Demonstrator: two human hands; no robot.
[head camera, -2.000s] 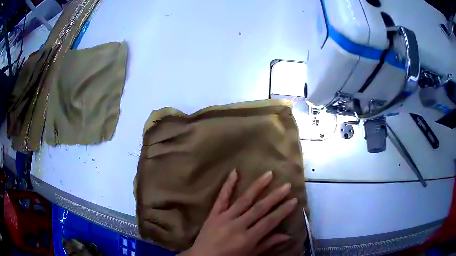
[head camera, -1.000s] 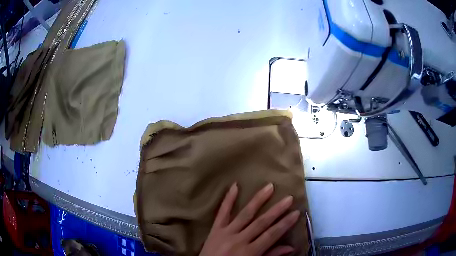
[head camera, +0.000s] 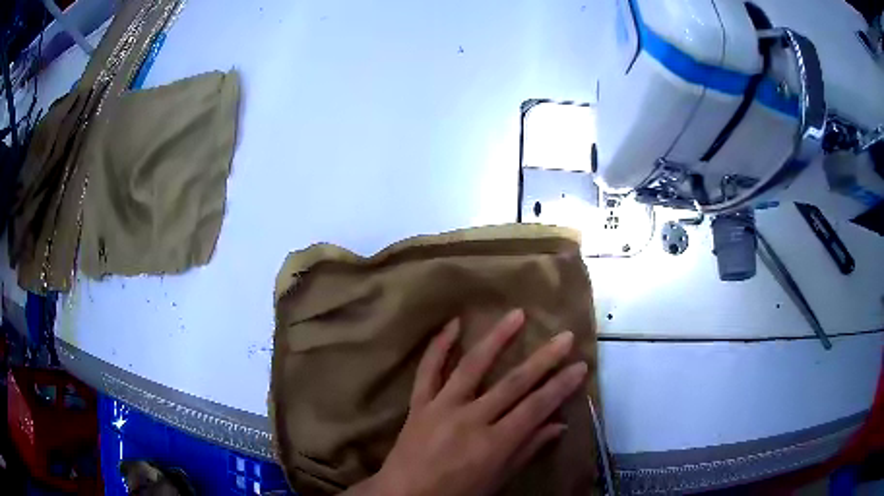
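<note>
The brown pleated panel (head camera: 378, 329) lies near the front table edge, with tucks on its left side and a paler khaki margin (head camera: 465, 235) along its top. My left hand (head camera: 475, 417) rests flat on its lower right part, palm down, fingers spread, gripping nothing. A thin silver blade (head camera: 601, 441), likely of scissors, shows at the panel's right edge near the bottom; the rest is hidden or out of frame. My right hand is not in view.
A khaki panel (head camera: 160, 174) and glittery-edged strips (head camera: 63, 208) lie at the left. The white sewing machine head (head camera: 698, 97) is at the upper right. Tweezers (head camera: 793, 291) and a black tool (head camera: 824, 237) lie on its bed. A measuring tape (head camera: 194, 417) follows the front edge.
The panel has shifted down, uncovering more of the metal plate by the machine. My left hand first moved down with it, then moved up over the fabric. The blade remains at the right edge.
</note>
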